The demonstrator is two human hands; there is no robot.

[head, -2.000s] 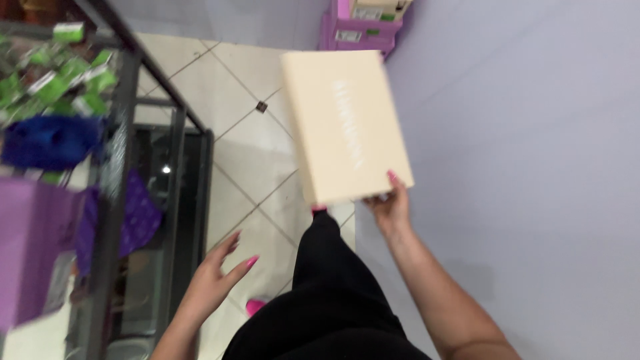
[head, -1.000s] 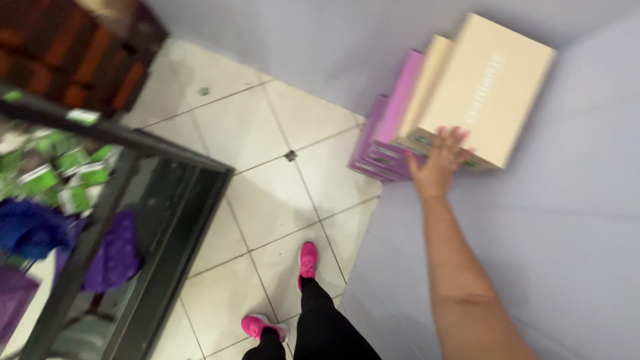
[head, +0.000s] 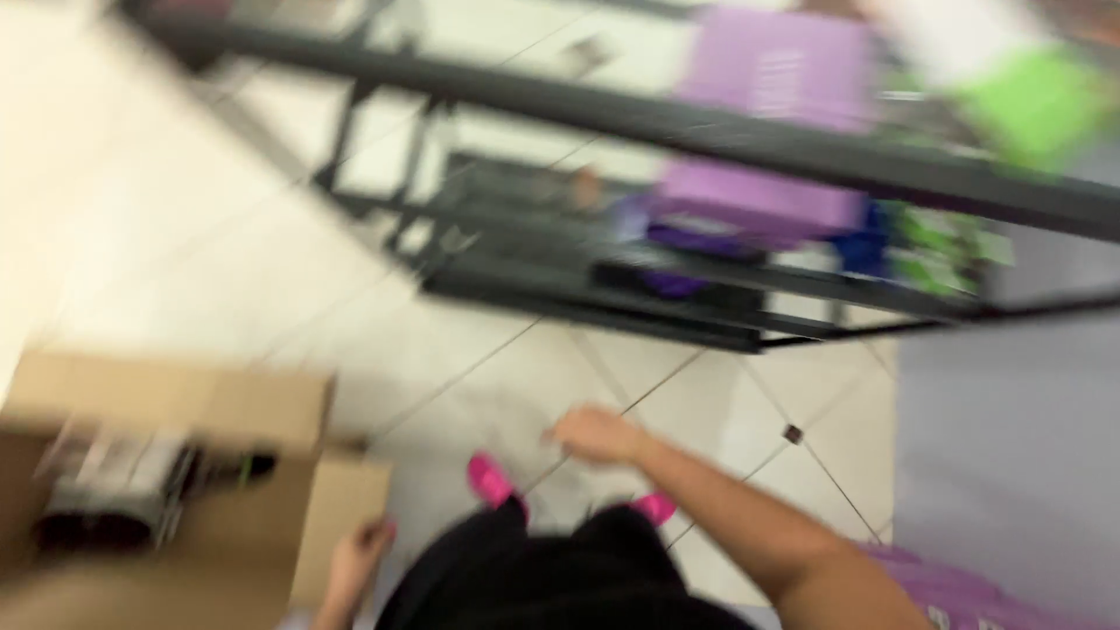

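My left hand [head: 359, 556] is at the lower left, beside the flap of an open cardboard box [head: 341, 516]; blur hides how its fingers are set. Inside the box lie blurred items, among them a pale and dark bundle [head: 114, 490]. My right hand [head: 597, 435] hangs over the tiled floor with its fingers curled, and nothing shows in it. Below it are my pink shoes [head: 492, 479]. At the lower right corner, behind my right forearm, part of a purple box [head: 954, 586] shows.
A dark metal rack [head: 612, 114] crosses the upper part of the view. It holds purple boxes [head: 779, 70], a blue cloth-like item [head: 862, 245] and several green-and-white packets [head: 941, 245]. A pale wall [head: 1006, 437] stands at the right.
The view has swung strongly to the left, and the open cardboard box has come into it. My right hand, earlier against the cream box on the stack, is away from it.
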